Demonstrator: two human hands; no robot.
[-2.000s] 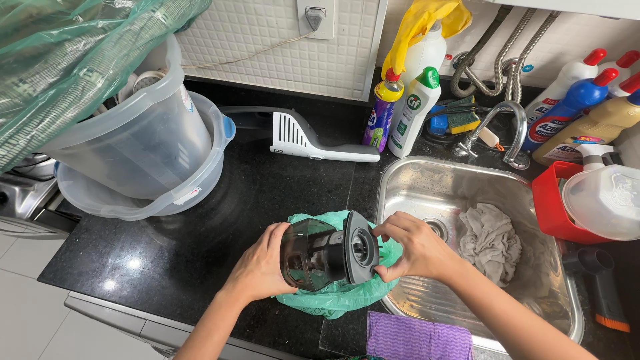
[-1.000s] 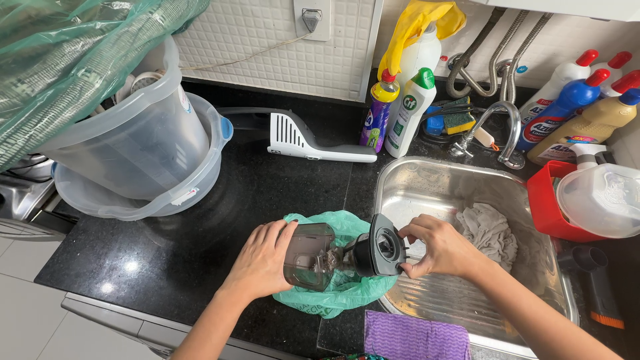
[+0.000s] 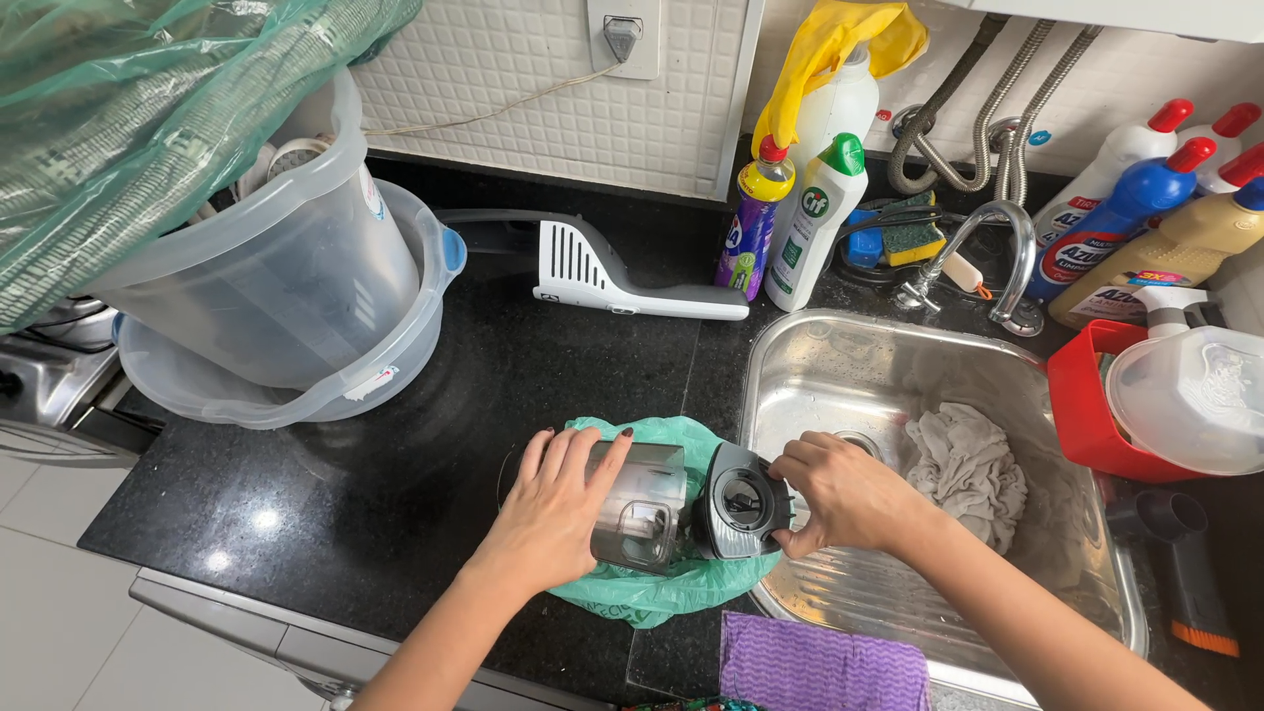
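My left hand (image 3: 555,509) grips a clear smoky plastic dust container (image 3: 642,504) of a handheld vacuum, lying on its side over an open green plastic bag (image 3: 681,592) on the black counter. Just right of the container's open end, my right hand (image 3: 844,494) holds its grey and black round lid (image 3: 741,501) by the edge, fingers above and thumb below. A narrow gap parts lid and container. Behind them lies the white and grey handheld vacuum body (image 3: 632,286). The container's inside shows only dimly.
A steel sink (image 3: 790,346) with a wet grey cloth (image 3: 973,474) is at right, a purple cloth (image 3: 820,667) before it. Cleaning bottles (image 3: 815,227) and a faucet (image 3: 1007,252) stand behind. A red caddy (image 3: 1086,395) borders the sink; nested plastic tubs (image 3: 296,346) stand left.
The lid and the container were joined or nearly so two seconds ago; they are now apart. The clear inner part seen between them one second ago no longer shows.
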